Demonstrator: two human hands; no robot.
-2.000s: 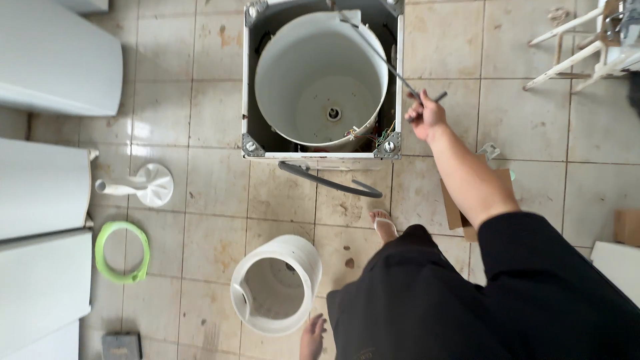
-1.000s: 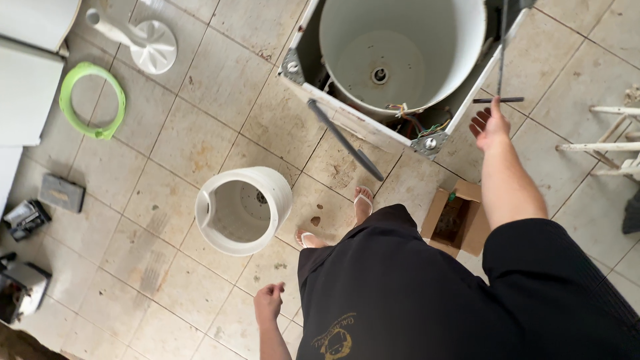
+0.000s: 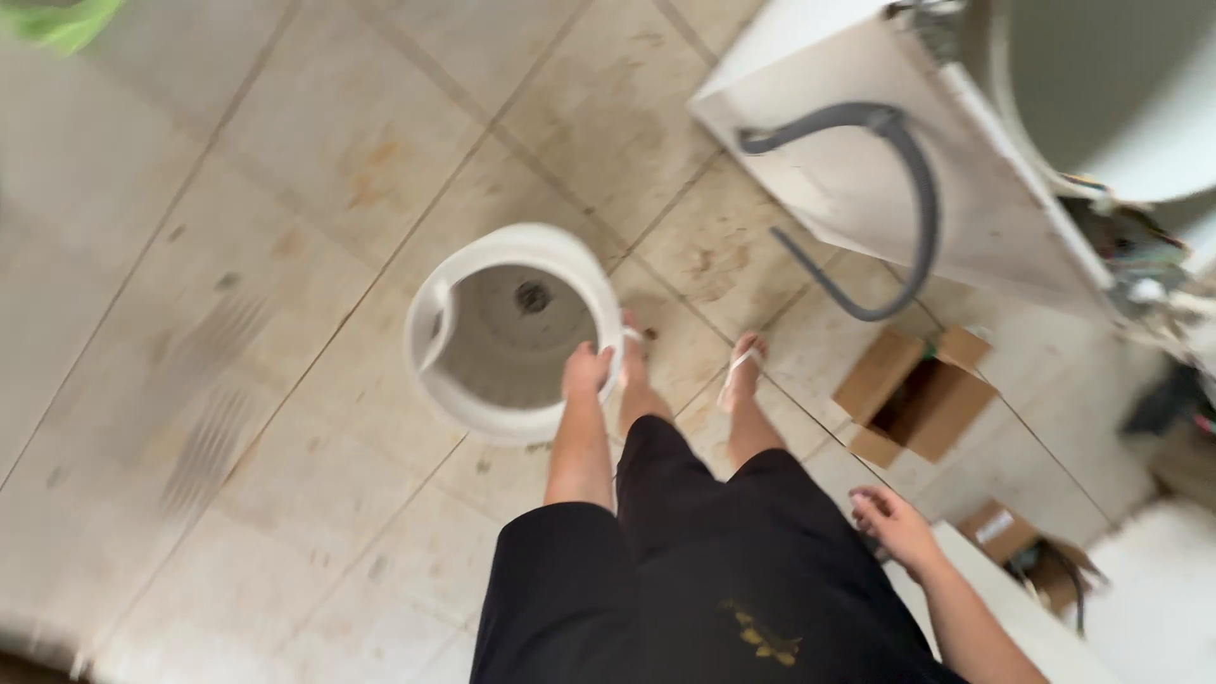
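A white plastic washing machine tub [image 3: 432, 394] stands upright on the tiled floor, its open top facing me. My left hand [image 3: 587, 370] is at the right side of its rim, with the fingers over the edge. My right hand [image 3: 888, 522] hangs at my right side with slightly curled fingers and nothing seen in it. The white washing machine cabinet [image 3: 855, 180] stands at the upper right, with a grey corrugated drain hose [image 3: 926, 209] hanging from its side. Part of the large tub inside [image 3: 1121, 85] and some wiring [image 3: 1130, 247] show at its top.
An open cardboard box [image 3: 936, 408] lies on the floor right of my feet, and a second box [image 3: 1031, 556] with a dark cable is beyond it, beside a white panel [image 3: 1007, 608]. Part of a green ring [image 3: 62, 24] shows at the top left.
My left hand has moved onto the rim of the white tub. My right hand, earlier by a dark rod-like tool at the cabinet, is now down at my side without it. The view has turned.
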